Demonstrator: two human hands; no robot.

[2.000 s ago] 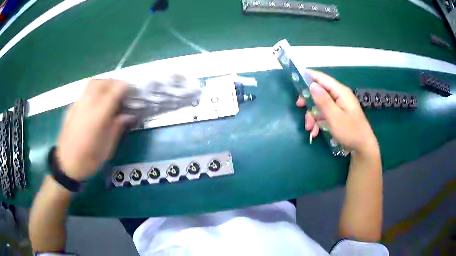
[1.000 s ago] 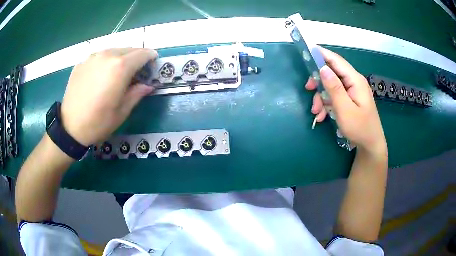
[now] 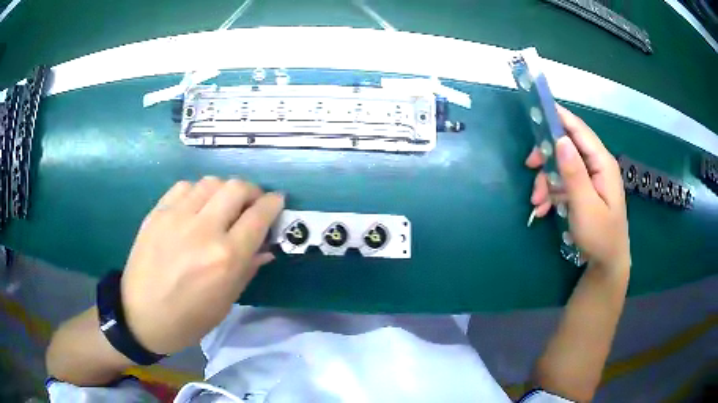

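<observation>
A six-cavity jig (image 3: 354,250) lies on the green bench near its front edge. Three round workpieces with yellowish centres show in its right-hand pockets. My left hand (image 3: 201,256) grips the jig's left part with fingers and thumb and hides the pockets there. Behind it the silver base fixture (image 3: 315,140) lies with its grooved, holed top uncovered. My right hand (image 3: 586,185) holds a narrow shiny transfer plate (image 3: 542,118) tilted above the bench at the right, fingers around its middle.
Dark jig bars (image 3: 24,149) stand side by side at the far left. Another dark jig (image 3: 657,183) lies right of my right hand. A long grey bar (image 3: 606,24) lies at the back right. Whitish tape (image 3: 169,96) and a dark end fitting (image 3: 450,125) are at the fixture's ends.
The jig that was on the fixture is gone from it. My left hand has moved from there to the front jig. My right hand still holds the plate. The view has shifted.
</observation>
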